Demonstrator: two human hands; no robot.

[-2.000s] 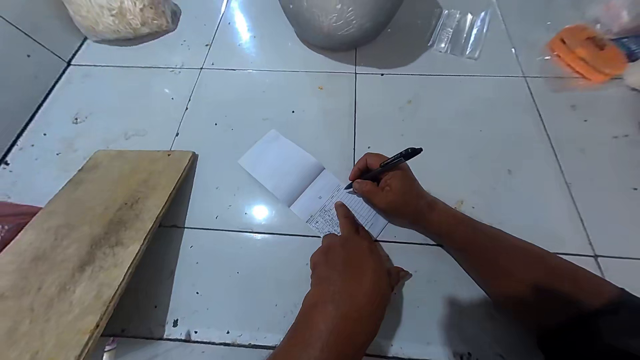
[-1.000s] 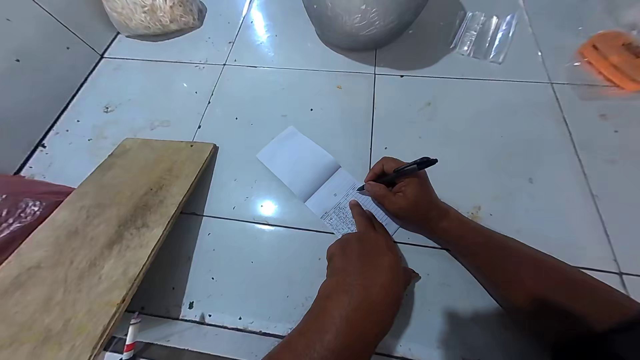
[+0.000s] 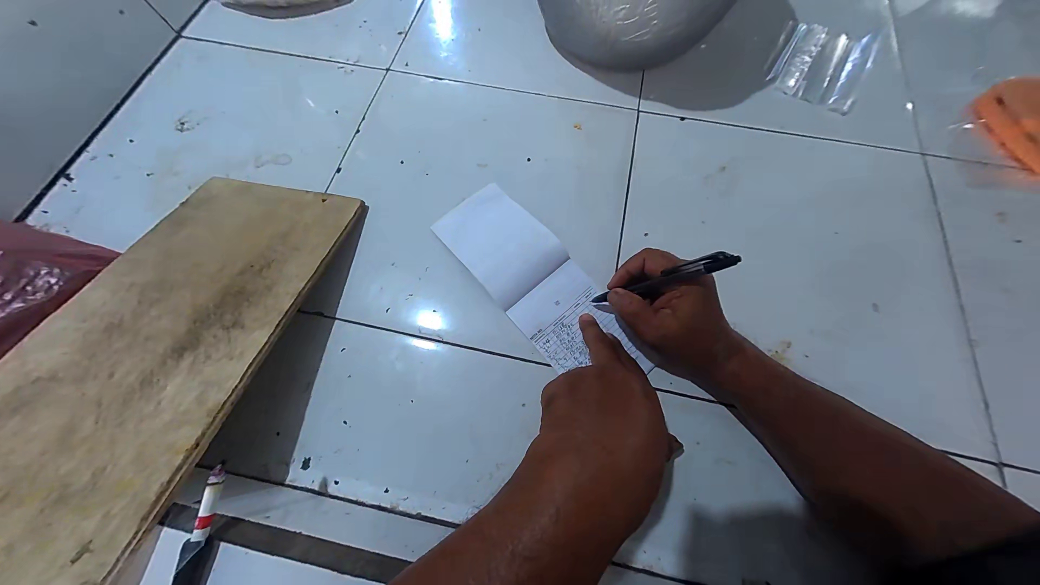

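Observation:
A small open paper booklet (image 3: 520, 260) lies on the white tiled floor, its upper page blank and its lower page bearing print and handwriting. My right hand (image 3: 678, 317) holds a black pen (image 3: 691, 272), whose tip is at the lower page near the printed lines. The index finger of my left hand (image 3: 605, 422) rests on that same page, just below the pen tip; its other fingers are curled or hidden from view. Both hands cover the bottom part of the booklet.
A wooden board (image 3: 179, 325) lies at the left, beside a dark red plastic bag (image 3: 41, 276). Below it is a white and red marker-like object (image 3: 207, 508). A grey rounded bundle (image 3: 634, 24), clear plastic packets (image 3: 825, 65) and an orange item in clear plastic (image 3: 1011, 122) are farther back.
The view has shifted, with the board and the marker-like object showing more fully. My hands keep nearly the same place on the booklet, and the pen stays in my right hand.

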